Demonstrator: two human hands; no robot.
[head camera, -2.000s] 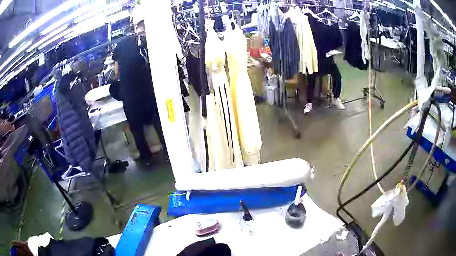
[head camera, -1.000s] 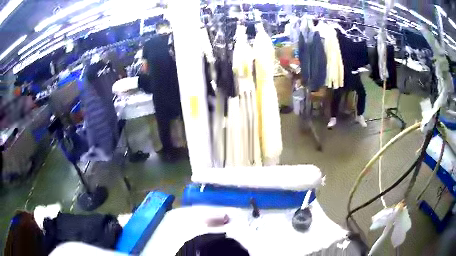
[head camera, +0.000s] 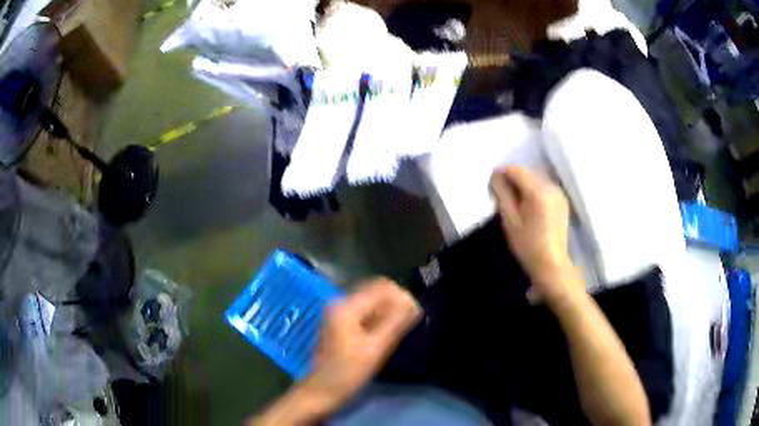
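Note:
A black garment lies in front of me and reaches around the near end of the white padded pressing board. My left hand is at the garment's left edge with its fingers curled; blur hides whether cloth is between them. My right hand is over the white cloth-covered surface, left of the board, just beyond the garment's upper edge. Its fingers are bent, and I cannot tell whether they grip anything.
Bundles of white hangers hang at upper centre. A blue slotted basket is low at the left, partly behind my left hand. More black cloth lies beyond the board. A round black stand base and blue side support also show.
The view has swung left and down from the racks and table to the board and floor. Both hands, most of the black garment, the hanger bundles and the blue basket have come into view.

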